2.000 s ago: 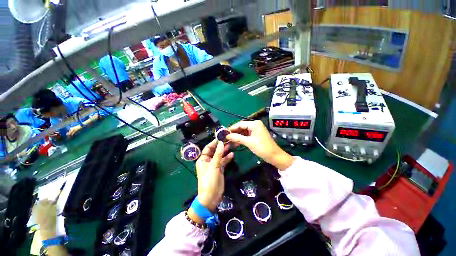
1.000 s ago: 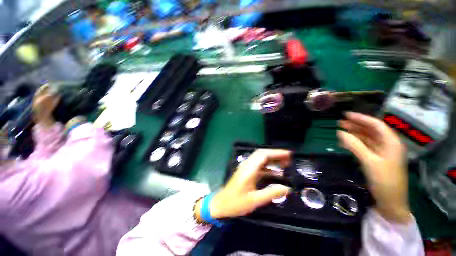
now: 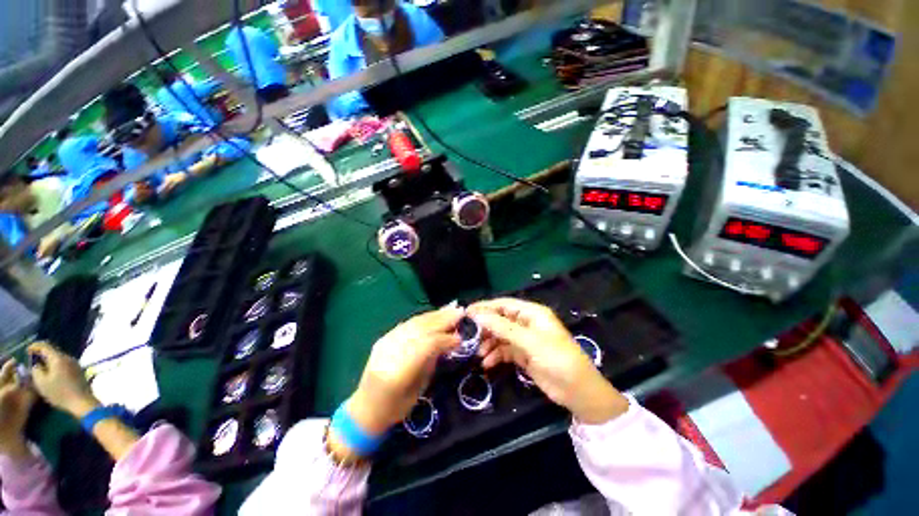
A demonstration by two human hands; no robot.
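Observation:
My left hand point(image 3: 401, 365) and my right hand point(image 3: 536, 348) meet above the component tray point(image 3: 635, 325) and hold one round smartwatch module point(image 3: 467, 338) between their fingertips. The tray has more round modules in its front pockets, such as one with a bright ring point(image 3: 475, 390); my hands hide part of it. Behind my hands stands the black test fixture point(image 3: 449, 260) with a red toggle handle point(image 3: 404, 150). It holds a purple-lit module point(image 3: 399, 240) at its left side and a darker, pinkish module point(image 3: 471, 210) at its right.
Two white power supplies point(image 3: 630, 166) with red digits stand at right. A red box point(image 3: 806, 403) lies below them. Another filled tray point(image 3: 320, 292), a black tray point(image 3: 217, 264) and a paper sheet point(image 3: 126, 314) lie at left. Another person's hands point(image 3: 58, 378) are at the left edge.
My hands have come together over the tray and now hold a module; one second ago they were apart. The view has swung back right. Both fixture positions hold modules, as one second ago.

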